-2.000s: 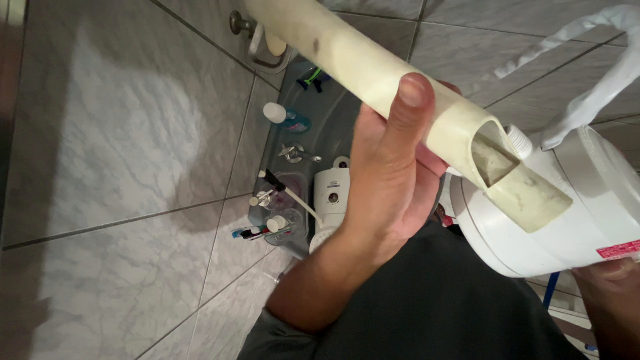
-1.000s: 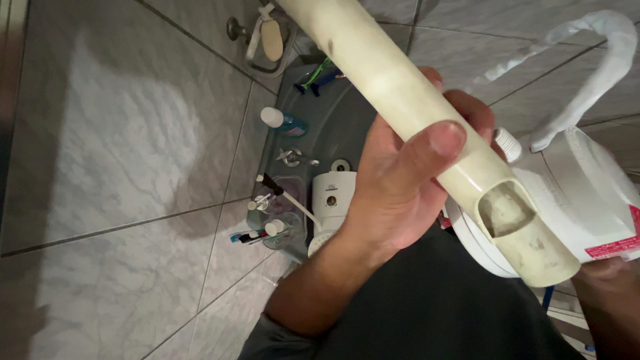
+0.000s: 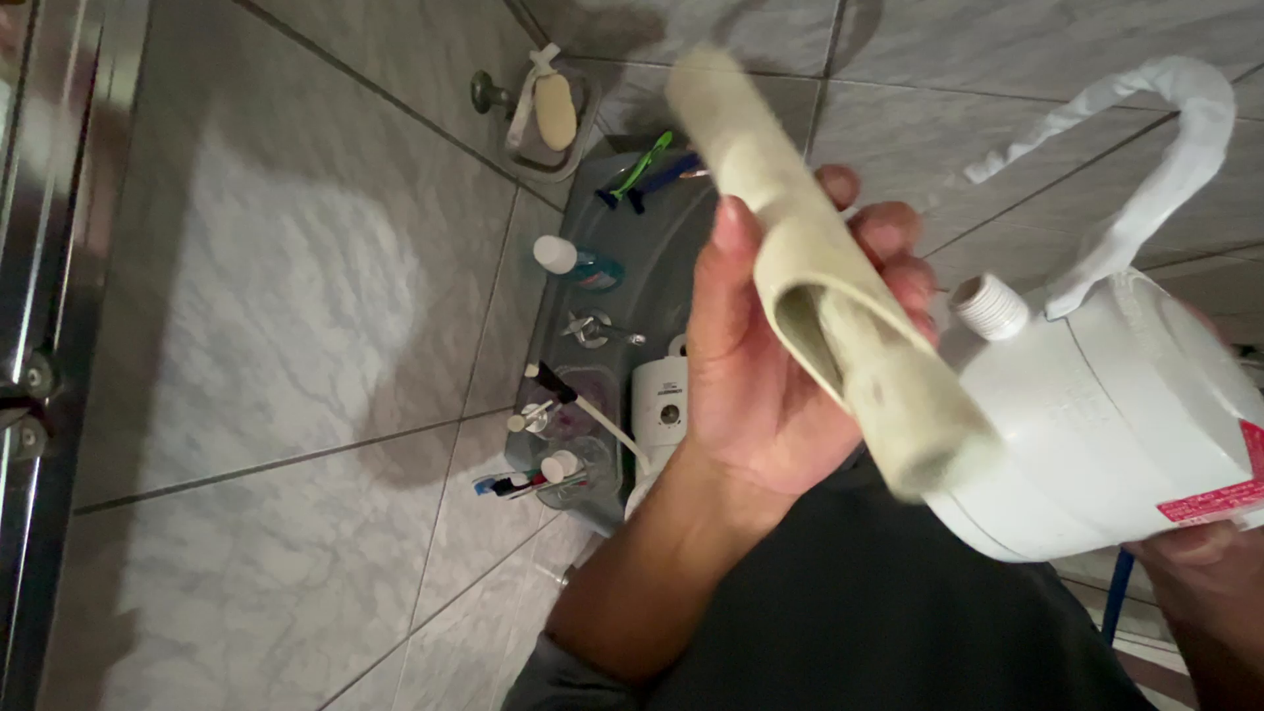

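Observation:
My left hand (image 3: 760, 415) holds a cream plastic pipe (image 3: 790, 197) between thumb and fingers, palm towards me. The pipe slants from upper left to lower right and is slightly blurred; a long cut-out opens in its side near the lower end. That end overlaps a white round electric shower head (image 3: 1096, 425) in the view; whether they touch I cannot tell. On the shower head are a threaded white inlet (image 3: 990, 307) and a curved, white-wrapped cable (image 3: 1175, 148). My right hand (image 3: 1200, 548) supports the shower head from below, its fingers mostly hidden.
Behind my left hand is a grey basin (image 3: 657, 247) with a metal tap (image 3: 592, 329), razors (image 3: 642, 168), a blue bottle (image 3: 592, 270) and toothbrushes (image 3: 509, 484). A soap dish (image 3: 583, 94) is by the tiled wall (image 3: 296, 296). A metal frame (image 3: 59, 326) stands at far left.
My left hand has tilted and turned the pipe. Its far end, out of frame earlier, now shows, and the cut-out has turned to the left side. The shower head has stayed about where it was.

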